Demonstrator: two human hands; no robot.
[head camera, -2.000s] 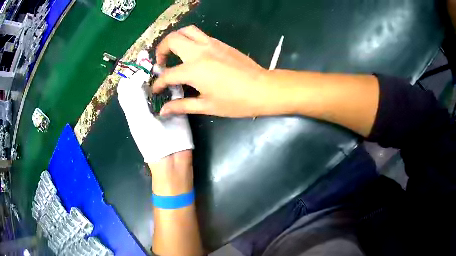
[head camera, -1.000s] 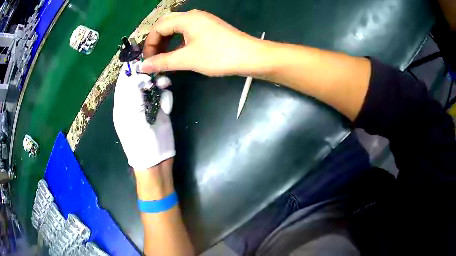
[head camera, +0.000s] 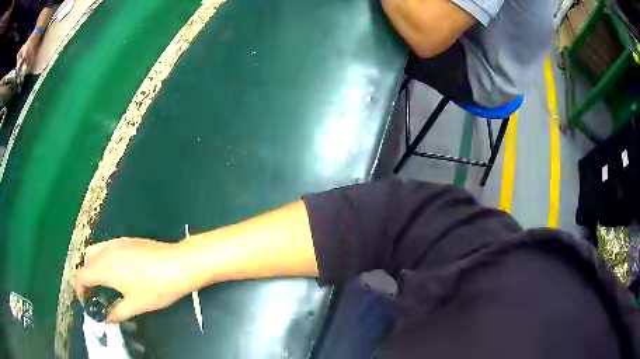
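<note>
My bare right hand is at the lower left, over the worn belt edge, with its thumb and fingers around a small dark round part. My white-gloved left hand is just below it, mostly cut off by the bottom edge; its fingers and anything in its palm cannot be made out. A pale pointed stick lies on the dark green mat, with my right forearm crossing over its middle.
The green conveyor curves along the left, with a small whitish unit on it. A person's arm is at the bench's far end, above a blue-seated stool. Another person's hand shows at top left.
The view has swung right and up. Both hands now appear lower left, the gloved one mostly out of frame. The blue sheet and clear parts have left view; a seated person and stool have appeared.
</note>
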